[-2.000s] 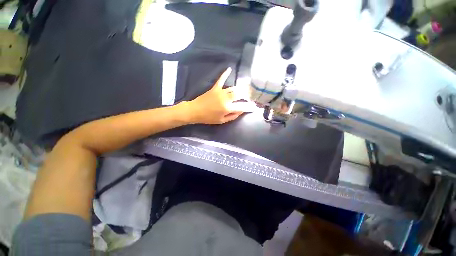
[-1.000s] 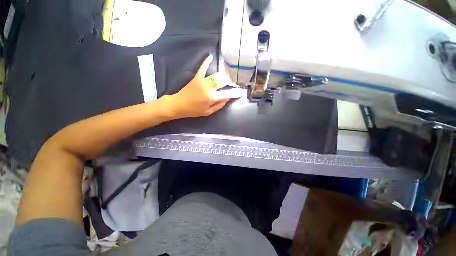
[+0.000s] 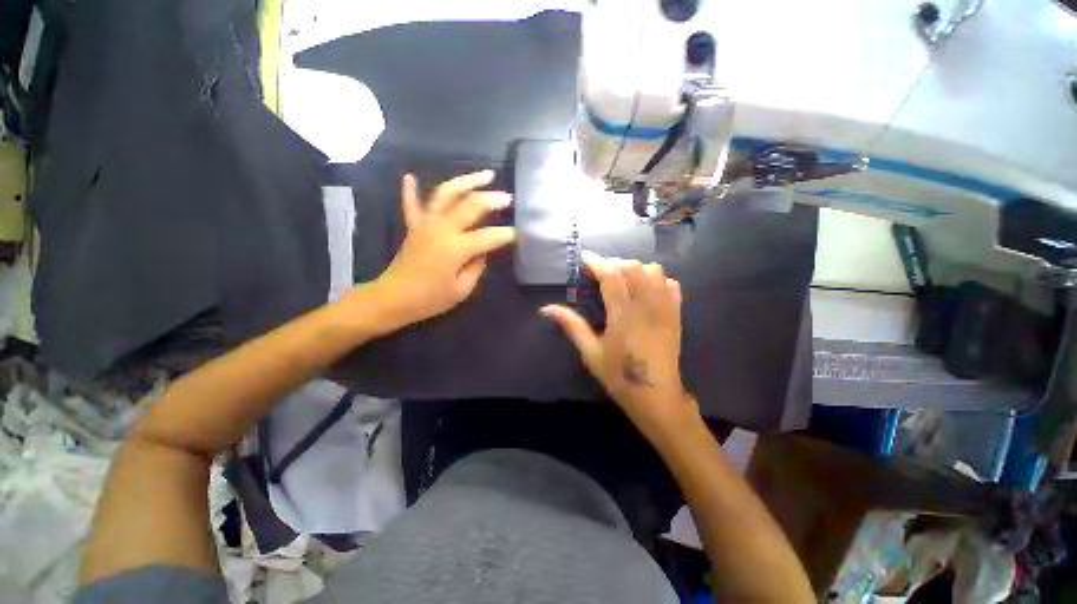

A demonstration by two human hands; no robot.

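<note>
The large charcoal front panel (image 3: 472, 342) lies flat on the machine table, with its curved cut-out at the upper left. A small dark rectangular flap (image 3: 544, 224) lies on it, left of the needle area, with a pale stitched line along its right edge. My left hand (image 3: 449, 245) rests on the panel left of the flap, fingers spread, fingertips close to the flap's left edge. My right hand (image 3: 632, 325) lies on the panel below the presser foot (image 3: 644, 201), fingertips by the flap's lower right, thumb apart. The needle tip is hidden by glare.
The white machine head (image 3: 827, 83) spans the upper right. A white strip (image 3: 339, 242) lies left of my left hand. A dark panel stack (image 3: 154, 177) is at the left, beside a yellow edge (image 3: 271, 59). Pale scraps (image 3: 71, 472) heap below it. Black snips (image 3: 909, 260) lie at the right.
My right hand has come into view on the panel. My left hand has moved left and spread out. The panel has shifted, uncovering the flap beside the machine head and the gap near the cut-out.
</note>
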